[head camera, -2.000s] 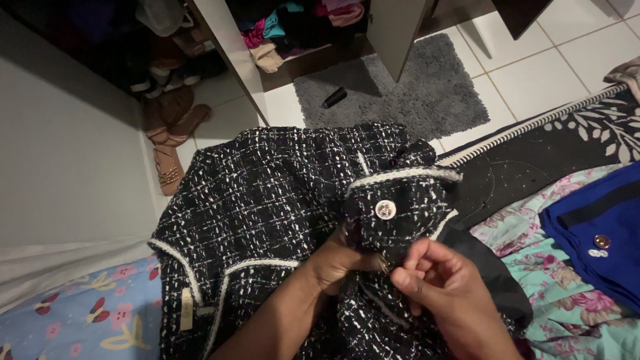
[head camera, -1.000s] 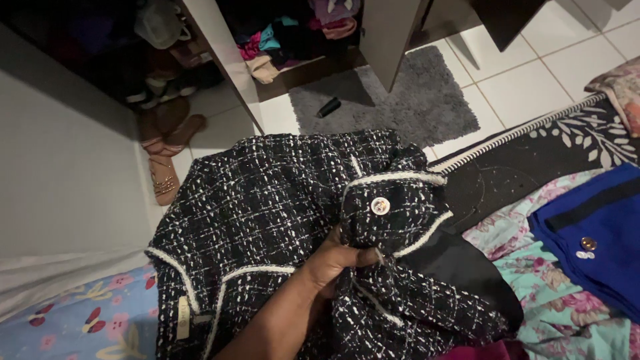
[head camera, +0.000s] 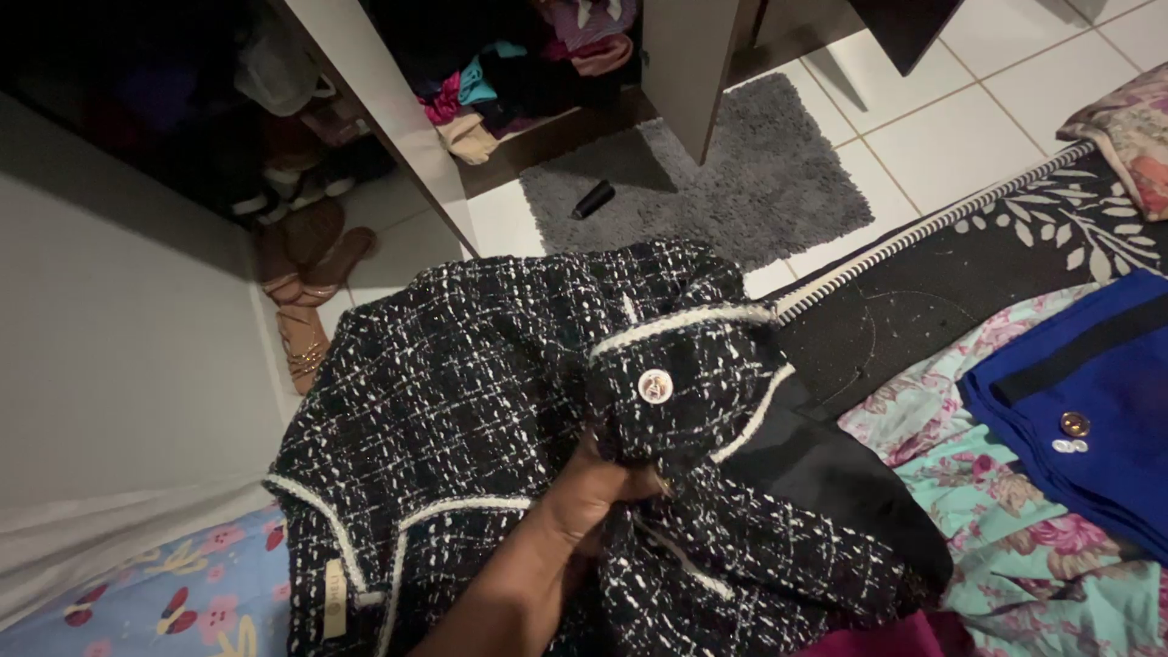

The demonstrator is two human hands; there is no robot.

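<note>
A black-and-white tweed jacket (head camera: 474, 383) with white braided trim lies spread across the bed. My left hand (head camera: 593, 497) grips a bunched fold of it near the middle, thumb on top and most fingers hidden under the cloth. Just above the hand, a round light-rimmed button (head camera: 655, 387) sits on the jacket, below a strip of trim. Dark smooth lining (head camera: 821, 474) shows to the right. A pale label (head camera: 335, 598) is at the lower left of the jacket. My right hand is out of view.
At right, a folded blue cloth (head camera: 1031, 429) bears a gold-coloured button (head camera: 1075, 423) and small white buttons (head camera: 1069, 446), on floral fabric (head camera: 995, 557). Beyond are a grey rug (head camera: 785, 173) with a black cylindrical object (head camera: 594, 199), brown sandals (head camera: 306, 338), and an open cabinet door (head camera: 689, 73).
Two seconds ago my right hand was at the fold beside my left thumb; it has left the view. My left hand has kept its grip on the jacket.
</note>
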